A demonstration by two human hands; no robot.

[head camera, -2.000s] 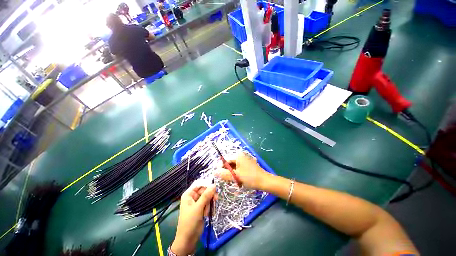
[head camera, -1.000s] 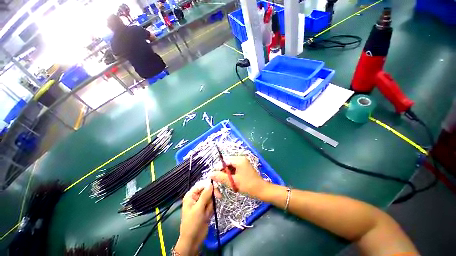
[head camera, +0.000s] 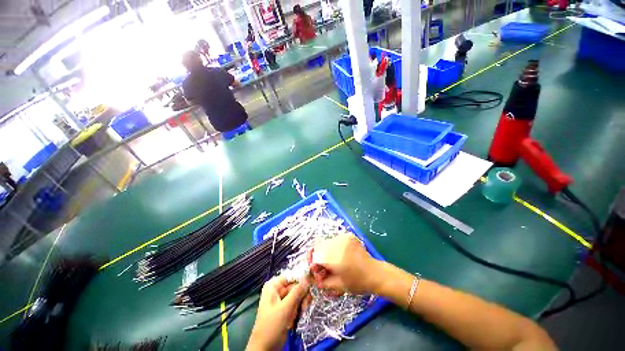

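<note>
My left hand (head camera: 277, 305) grips a black cable (head camera: 299, 317) low over the blue tray (head camera: 361, 236), its end at my fingertips. My right hand (head camera: 342, 264) is closed on a small red-handled tool (head camera: 317, 271), close beside my left fingertips; the tool's tip is hidden by my fingers. The tray is heaped with white-silver scraps (head camera: 325, 322). A bundle of black cables (head camera: 229, 274) with pale ends overlaps the tray's left side.
Another black cable bundle (head camera: 195, 245) lies further left, a dark pile (head camera: 58, 295) at lower left. Stacked blue trays (head camera: 411, 152) sit on white paper (head camera: 466, 177). A steel ruler (head camera: 438, 212), green tape roll (head camera: 501, 185), red heat gun (head camera: 515, 130) and power cord (head camera: 480, 260) are right. A person (head camera: 214, 96) stands beyond.
The view has tilted up, so the bench sits lower in the picture. My right hand has turned and moved closer to my left fingertips, and the tool's dark tip no longer shows.
</note>
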